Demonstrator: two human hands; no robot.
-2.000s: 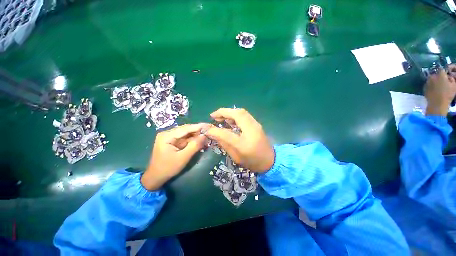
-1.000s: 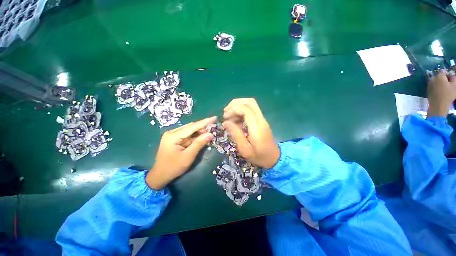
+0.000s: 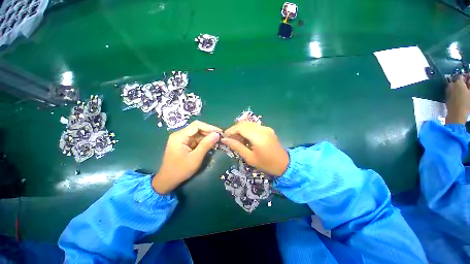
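My left hand (image 3: 188, 152) and my right hand (image 3: 256, 147) meet fingertip to fingertip at the middle. Between them they pinch a small electronic module (image 3: 224, 147), mostly hidden by the fingers. A pile of grey-white modules (image 3: 247, 186) lies just below my right hand, partly under it. Another module (image 3: 248, 116) shows just beyond my right hand's fingers. A second pile of modules (image 3: 167, 100) lies beyond my left hand, and a third pile (image 3: 85, 131) lies at the left.
A single module (image 3: 206, 43) and a white module joined to a black square (image 3: 285, 30) lie on the far green belt. A blister tray (image 3: 19, 18) is top left, a grey metal bar (image 3: 28, 82) at left. Paper (image 3: 402, 67) and a neighbour's hand (image 3: 457, 100) are at right.
The items on the far belt have shifted left. My right hand's fingers have come down to meet my left fingertips, covering more of the held module.
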